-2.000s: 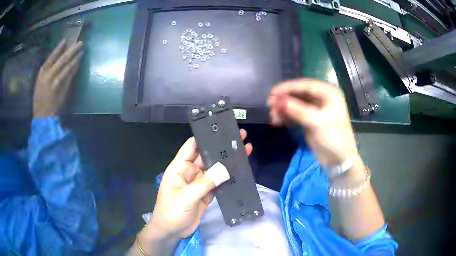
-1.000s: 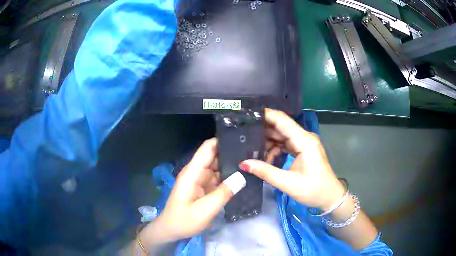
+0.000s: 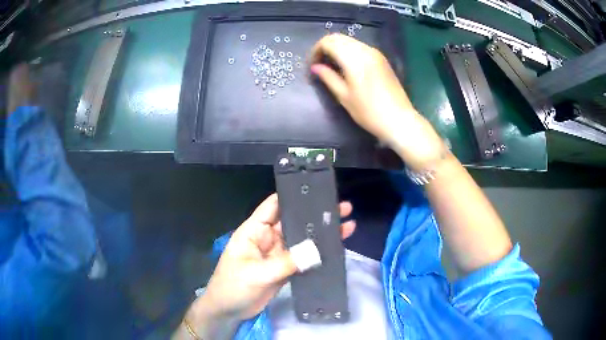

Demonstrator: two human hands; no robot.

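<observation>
A dark carrier plate (image 3: 324, 206) stands nearly upright in the picture, held by my left hand (image 3: 249, 265), its white-wrapped thumb across the face. Two round posts show at its top end and small rings or seats along its face. My right hand (image 3: 362, 83) is over the black parts tray (image 3: 232, 119), its thumb and index finger just right of a loose pile of small silver nuts (image 3: 276, 66). Whether its fingertips hold a nut cannot be told.
A carrier (image 3: 100, 86) lies left of the tray on the green bench (image 3: 143, 106). Two more carriers (image 3: 473, 99) lie right of the tray. A metal rail and frame (image 3: 578, 70) stand at the far right. Another person's blue sleeve (image 3: 43, 192) is at the left.
My right hand has left the carrier plate and moved up over the tray beside the nuts. The other person's arm has drawn back left from across the tray. My left hand still holds the plate.
</observation>
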